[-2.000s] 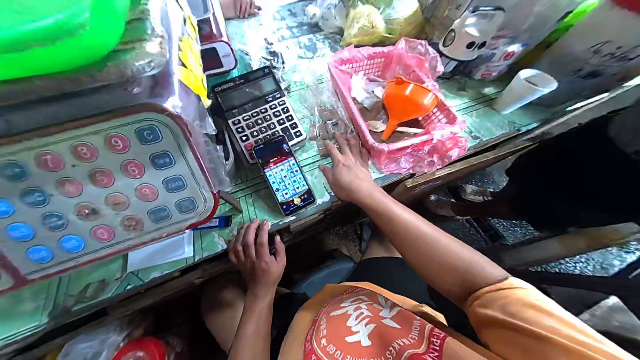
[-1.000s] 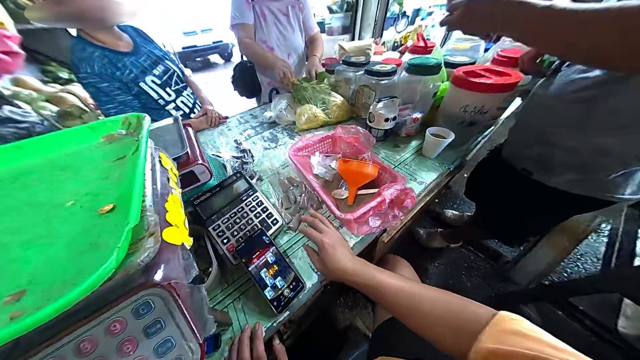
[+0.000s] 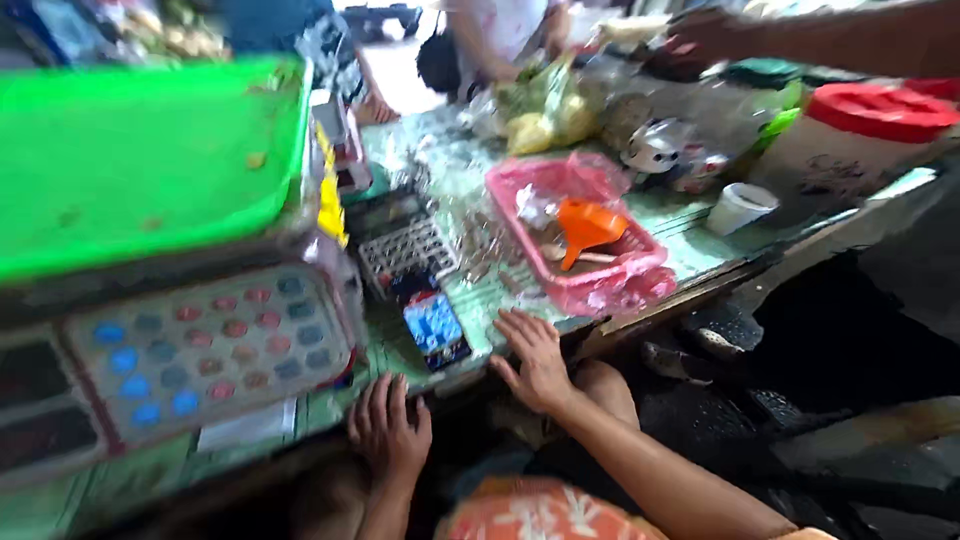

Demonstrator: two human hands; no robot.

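Note:
My left hand [image 3: 391,427] rests on the table's front edge with its fingers a little apart, holding nothing. My right hand [image 3: 534,358] lies at the same edge further right, fingers spread and empty. Between and beyond them a smartphone [image 3: 436,330] with a lit screen leans over the lower end of a desk calculator [image 3: 409,251]. Beyond my right hand stands a pink plastic basket [image 3: 517,232] wrapped in pink plastic film. It holds an orange funnel [image 3: 589,225], a spoon-like utensil and crumpled plastic. The whole view is blurred.
A digital scale [image 3: 210,337] with a green tray [image 3: 150,157] fills the left. A white cup [image 3: 741,208], a red-lidded container [image 3: 855,142] and bagged goods [image 3: 551,112] stand on the table [image 3: 675,262]. A person's arm [image 3: 825,37] reaches in at upper right; others stand across the table.
My right hand has drawn back from beside the basket to the table's front edge. The view swung up, then partly back down. The other person's arm at upper right was out of view two seconds ago.

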